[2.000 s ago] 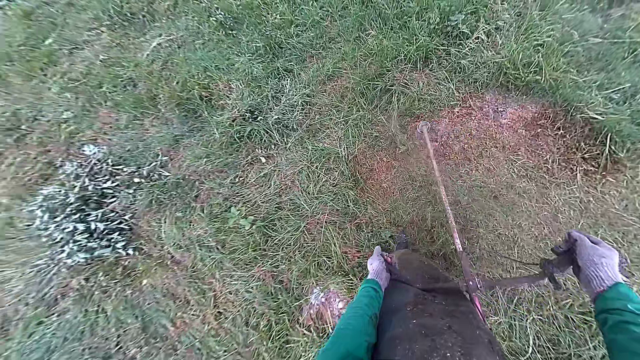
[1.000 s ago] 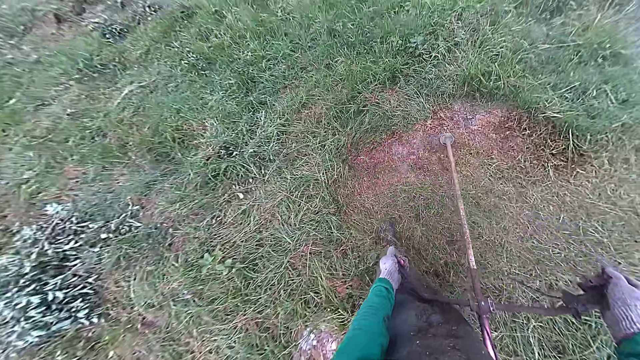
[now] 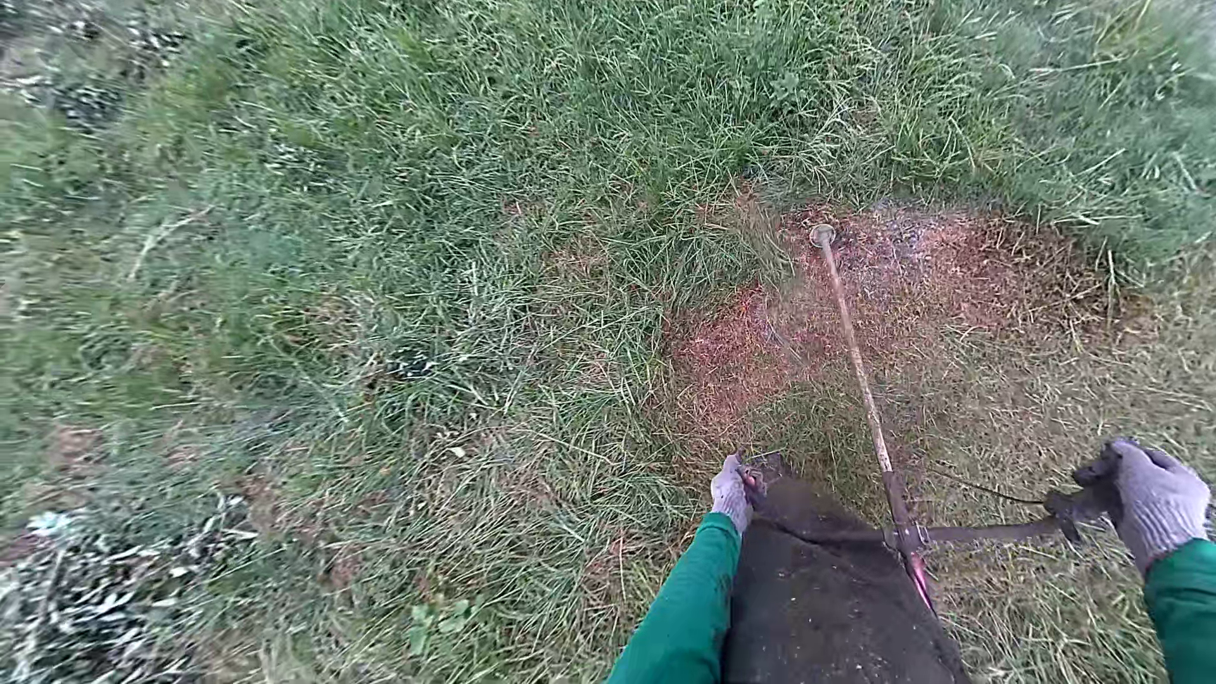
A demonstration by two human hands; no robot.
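Note:
A brush cutter's long shaft (image 3: pixel 860 370) runs from the bottom right up to its round cutting head (image 3: pixel 823 235), which is over the cut, reddish patch of ground. My left hand (image 3: pixel 732 492), in a grey knitted glove, is closed on the left end of the handlebar (image 3: pixel 988 533). My right hand (image 3: pixel 1157 499), gloved alike, is closed on the right grip, where a thin cable joins the bar. Both arms wear green sleeves. A dark, dirt-specked apron (image 3: pixel 826 608) hangs between the arms, below the bar. The fingers' undersides are hidden.
Tall green grass (image 3: pixel 589 104) stands beyond and left of the cutting head. Short, dry cut grass (image 3: pixel 1073 399) covers the ground at the right. A silvery leafy plant (image 3: pixel 104 598) grows at the bottom left, and a small broad-leaved weed (image 3: pixel 442 622) near the bottom.
The cutting head has swung over the bare reddish patch towards its far edge, near the tall grass. Both hands have kept hold of the handlebar. The view has shifted somewhat.

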